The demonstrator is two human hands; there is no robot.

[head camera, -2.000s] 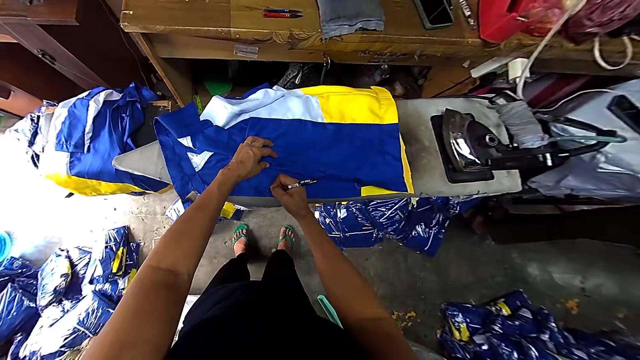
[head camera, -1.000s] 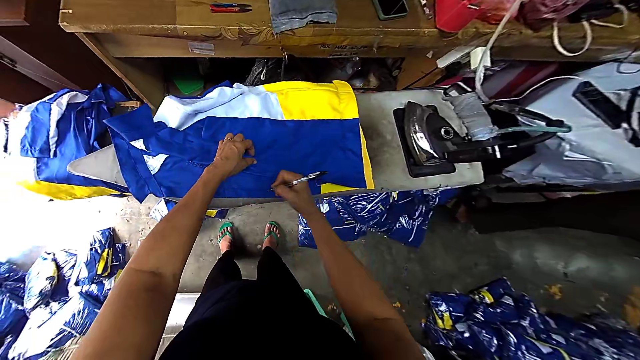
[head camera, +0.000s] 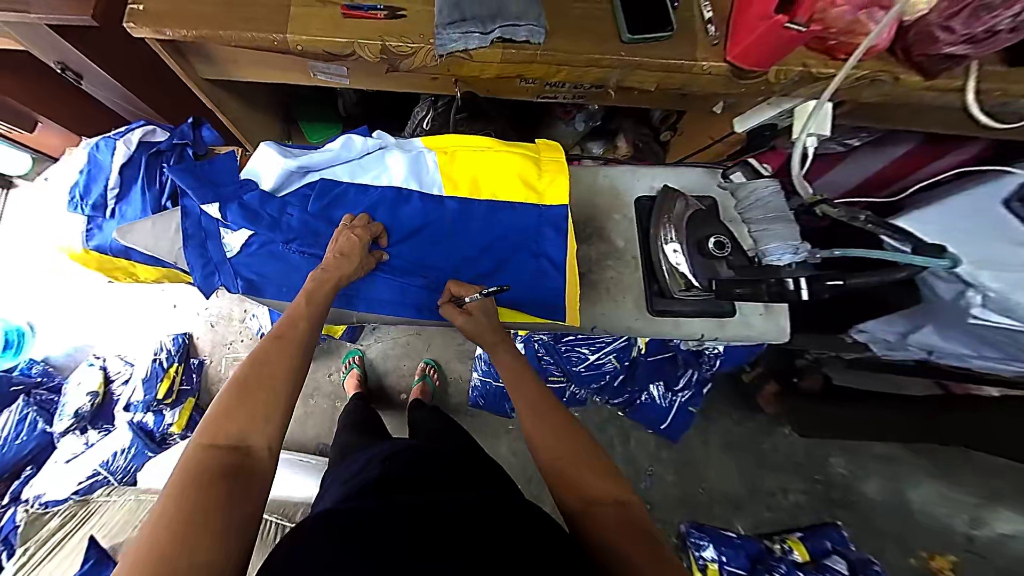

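Note:
A blue, white and yellow garment (head camera: 496, 240) lies spread over a narrow ironing board (head camera: 600, 240). My left hand (head camera: 354, 246) rests on its blue cloth with bent fingers, near the middle. Lower right of it, close to the board's near edge, my right hand (head camera: 474, 312) is closed on a black marker pen (head camera: 484, 295). The pen lies nearly level above the blue cloth; whether its tip touches cannot be told. To the right an electric iron (head camera: 688, 244) sits on a dark rest pad (head camera: 656, 300).
Behind the board stands a wooden table (head camera: 384, 48) with a grey cloth (head camera: 488, 20), a phone (head camera: 645, 18) and pens (head camera: 373, 11). Another blue garment (head camera: 120, 192) hangs at the left end. Plastic-wrapped garments (head camera: 592, 372) lie below the board. The iron's hose (head camera: 880, 256) runs right.
My right hand stays closed on the pen near the cloth's near edge. My left hand remains on the cloth. The view has shifted somewhat between frames.

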